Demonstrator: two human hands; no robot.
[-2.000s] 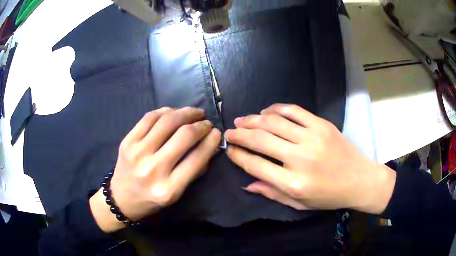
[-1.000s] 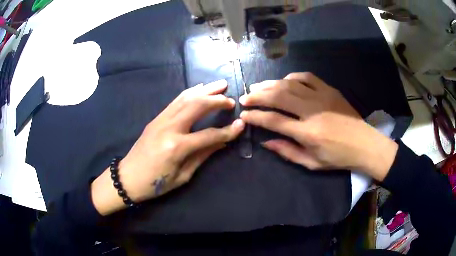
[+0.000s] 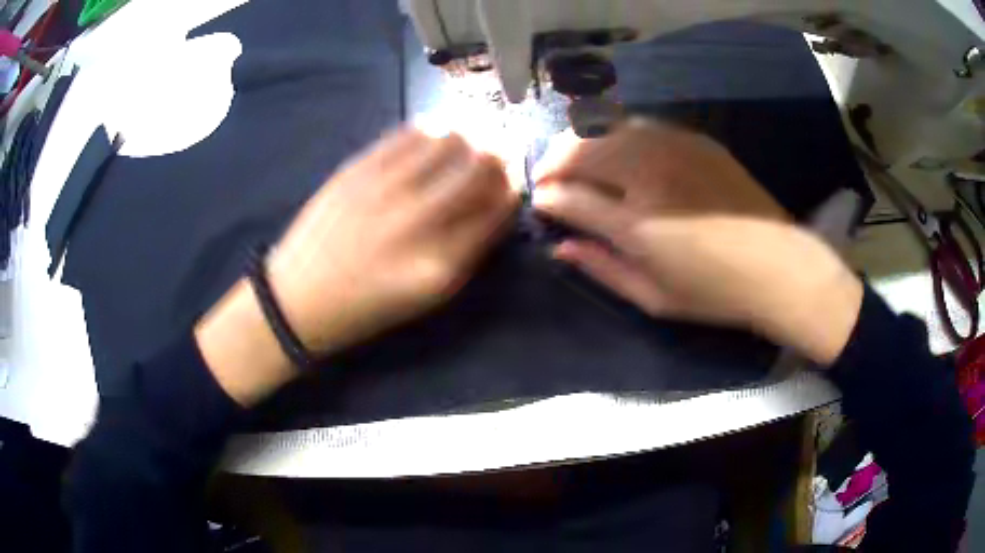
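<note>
A dark garment panel lies on the white table under the sewing machine's needle area. My left hand is on the panel left of the pocket opening, fingers bent and blurred. My right hand is on the panel just right of it, fingertips near the left ones. A short piece of the pocket opening shows between the fingertips, close below the bright presser foot area. Whether the fingers pinch or only press the cloth is hidden by blur.
The white machine head stands over the panel at the top. Shears with dark red handles lie at the right. A narrow dark piece lies at the left. The table's curved front edge shows below the panel.
The panel has moved away from me toward the machine, baring the table's front edge. Both hands have moved up with it, close to the needle area. The pocket opening's near end is no longer clearly visible.
</note>
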